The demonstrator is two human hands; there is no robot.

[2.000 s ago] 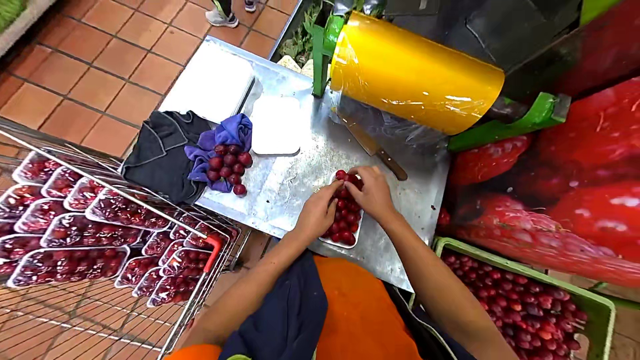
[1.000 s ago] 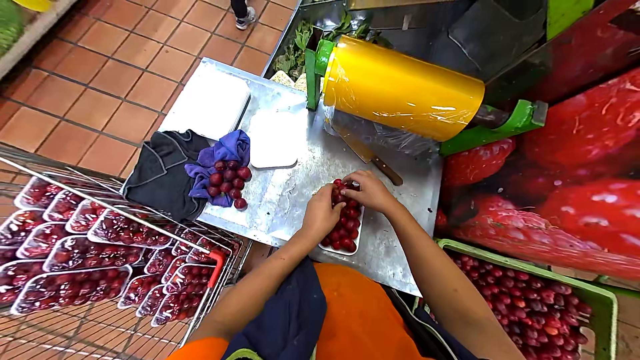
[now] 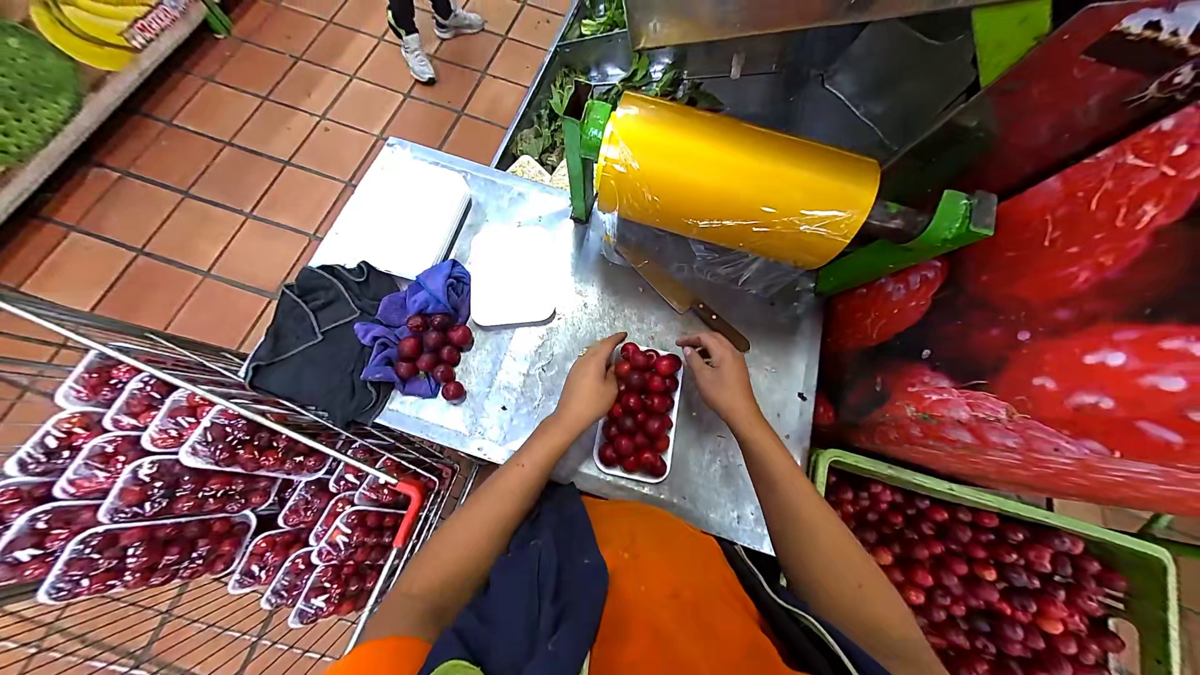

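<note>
A white foam tray filled with dark red plums [image 3: 641, 412] lies on the metal table [image 3: 525, 375]. My left hand [image 3: 591, 377] rests at the tray's upper left side, its fingertips by the fruit, and holds nothing. On the other side my right hand [image 3: 718, 371] is beside the upper right corner, thumb and fingers apart, empty. Above it lies a knife with a wooden handle [image 3: 720, 326]. Behind stands a roll of clear plastic film [image 3: 736, 178] on a green holder. Loose plums [image 3: 433, 349] sit on a purple cloth [image 3: 439, 287] to the left.
Stacked white foam trays [image 3: 398, 211] and another white tray [image 3: 512, 277] lie on the table, near a black cloth [image 3: 323, 342]. A wire shopping cart [image 3: 408, 511] at left holds wrapped trays of plums [image 3: 155, 553]. At lower right is a green crate [image 3: 1162, 572] of plums. A person's shoes [image 3: 418, 58] show behind.
My hands were together over the upper end of the tray; they have moved apart to its two sides, and the plums there are now uncovered.
</note>
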